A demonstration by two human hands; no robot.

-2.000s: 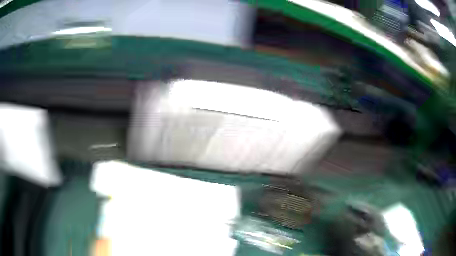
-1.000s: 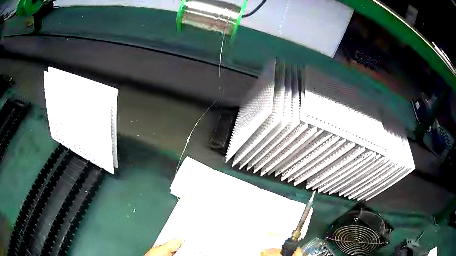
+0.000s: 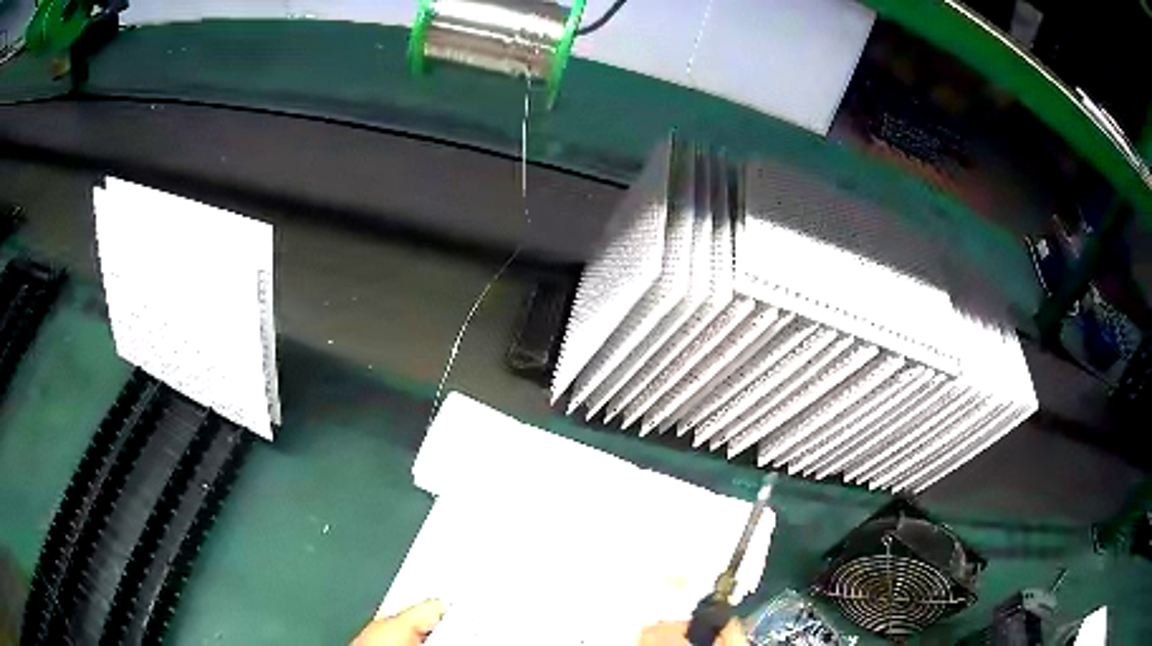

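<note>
My left hand [image 3: 402, 623] is at the bottom edge, cut off, at the left edge of a flat white board [image 3: 518, 574]; its grip cannot be told. My right hand [image 3: 678, 634], also cut off, holds a soldering iron [image 3: 721, 593] by its dark handle, tip pointing up over the right edge of the white work pad [image 3: 594, 473]. The pad sticks out beyond the board; both are overexposed. Thin solder wire [image 3: 462, 331] hangs from the silvery solder spool [image 3: 495, 38] down to the pad's upper left corner.
A dense row of upright white boards [image 3: 809, 366] stands beyond the pad, a small black block [image 3: 540, 326] beside it. At left, upright boards [image 3: 190, 303] stand in a black toothed rack [image 3: 114, 505]. A fume fan [image 3: 894, 581] and shiny plastic bag [image 3: 796, 623] lie right.
The blurred view has turned and steadied, bringing both hands and the iron into sight. Over the last second everything shifts slightly left together; the hands hold nearly the same pose.
</note>
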